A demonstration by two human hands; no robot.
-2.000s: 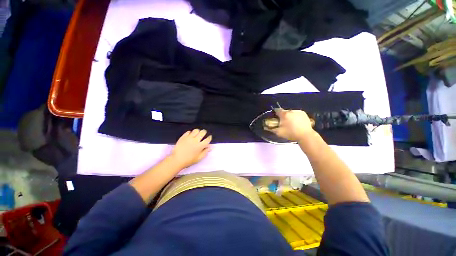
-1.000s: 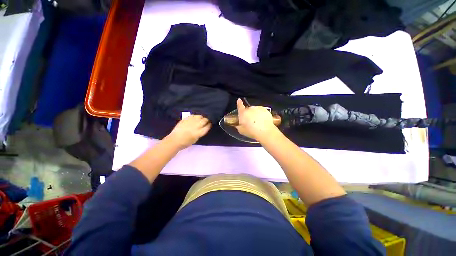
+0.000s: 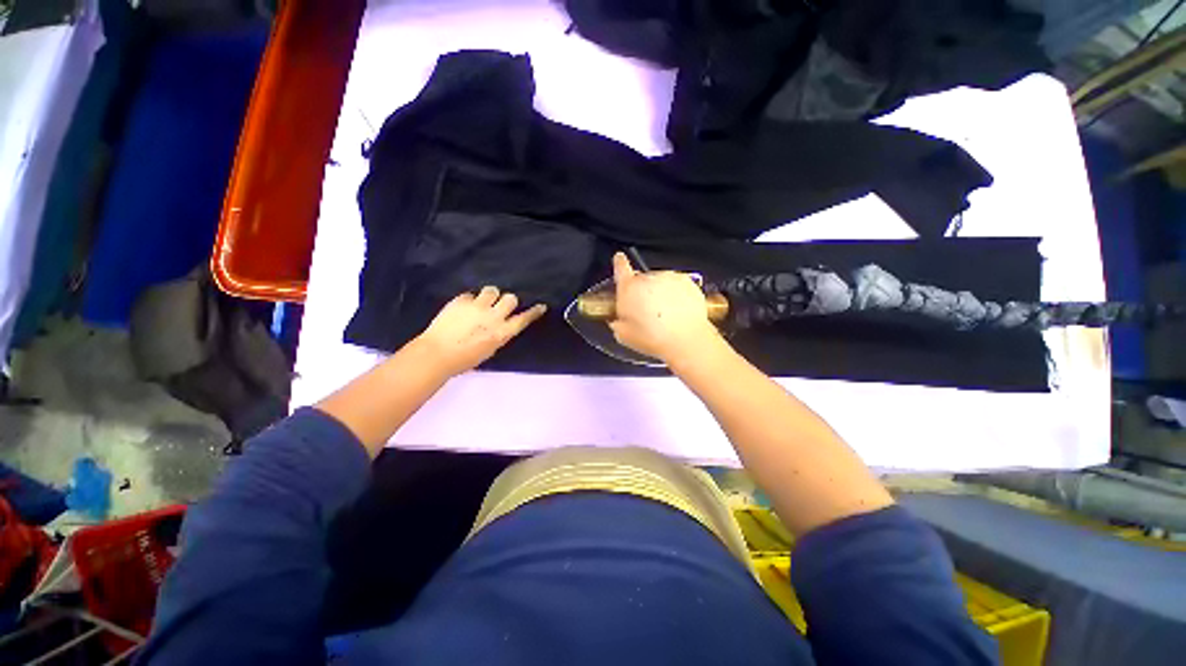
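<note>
Black trousers (image 3: pixel 871 358) lie on the pale pressing table cover (image 3: pixel 780 423), one leg straight along the near side, the other angled behind it. My right hand (image 3: pixel 661 315) grips the tan handle of the steam iron (image 3: pixel 592 332), whose pointed soleplate rests on the near leg, tip to the left. The wrapped steam hose (image 3: pixel 897 297) runs right from the iron. My left hand (image 3: pixel 472 328) lies flat with fingers spread on the cloth left of the iron, at the lower edge of a greyer patch (image 3: pixel 507 254). The white label is not visible.
A crumpled black cloth pile (image 3: pixel 845 65) lies at the table's far side. An orange-red tray (image 3: pixel 271 195) stands at the left end. A red basket (image 3: pixel 124 566) is on the floor at lower left. Yellow crates (image 3: pixel 975 605) are under the near right edge.
The iron and my right hand moved left along the leg from two seconds ago, then barely moved. My left hand shifted slightly left over the last second. The white label is now out of sight.
</note>
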